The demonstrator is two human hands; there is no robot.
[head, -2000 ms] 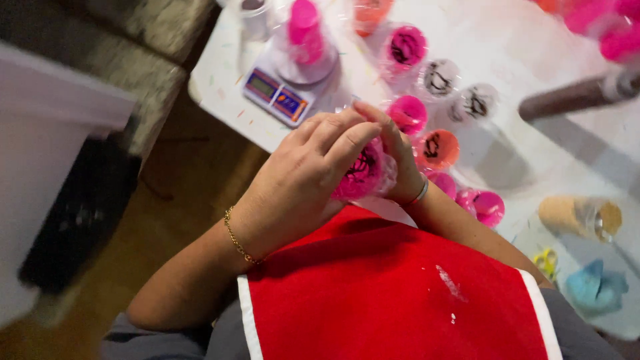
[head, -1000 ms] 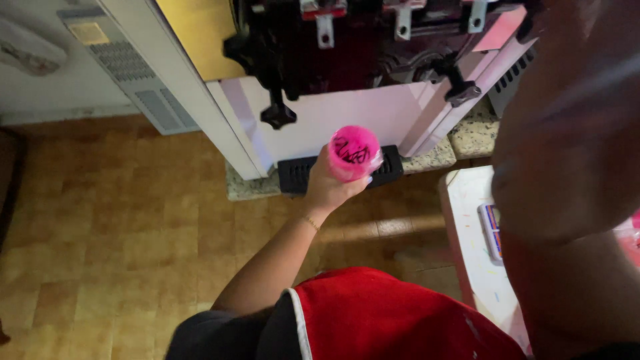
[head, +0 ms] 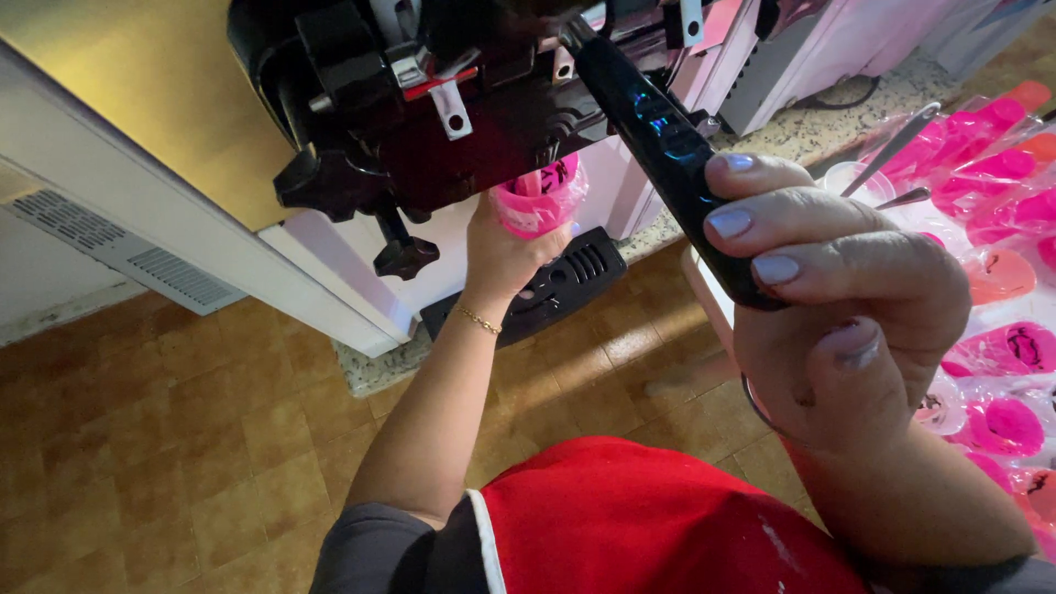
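My left hand (head: 513, 257) holds a pink cup in clear plastic wrap (head: 540, 202) beneath the black front of a dispensing machine (head: 487, 153). A pink strand hangs inside the cup, near its rim. My right hand (head: 850, 289) has its fingers wrapped over the lower end of a long black lever (head: 660, 148), which slants down to the right from the machine's front. Below my left hand sits a black slotted drip tray (head: 569, 280).
Many pink and orange wrapped cups (head: 1002, 425) crowd a white table at right, with a clear container (head: 858, 183) holding metal utensils. A speckled stone ledge (head: 367, 367) runs under the machine. Star-shaped black knobs (head: 406, 256) stick out at its left.
The view has turned from the table to the machine. The cup, first between both hands, is now in my left hand under the machine's front. My right hand has taken hold of the lever.
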